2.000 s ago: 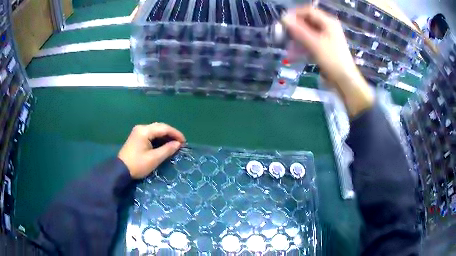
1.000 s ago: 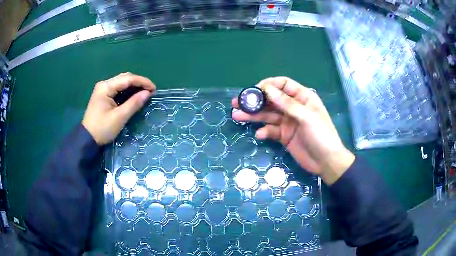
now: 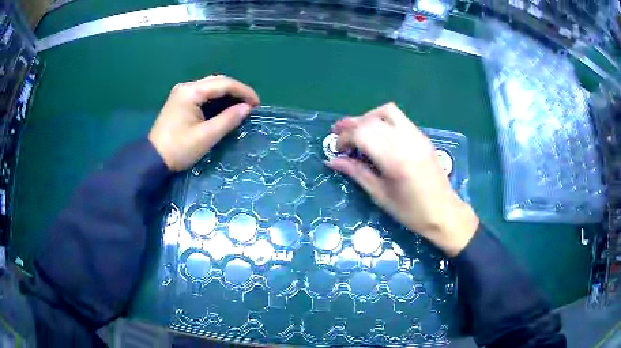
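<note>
The clear working tray [image 3: 299, 251] lies in front of me, with rows of round pockets, several glaring white. My left hand [image 3: 201, 122] pinches its far edge left of centre. My right hand [image 3: 402, 173] is over the far row, with thumb and fingertips around a round component [image 3: 332, 146] at a pocket; its pale ringed face shows. Whether it is fully seated cannot be told. Another round component [image 3: 442, 162] sits in the far right pocket, partly behind my right hand. The hand hides the pockets between them.
A pile of spare blister trays [image 3: 548, 136] lies at the right. The lower edge of a clear tray stack [image 3: 299, 24] with a red sticker [image 3: 420, 18] crosses the top. Darker tray stacks stand at both sides. A white corner mark [image 3: 584, 236] is on the green mat.
My right hand came from the far tray stack with a component, turned it palm-up, and now has turned over with fingertips down at the far row. My left hand stays on the tray edge.
</note>
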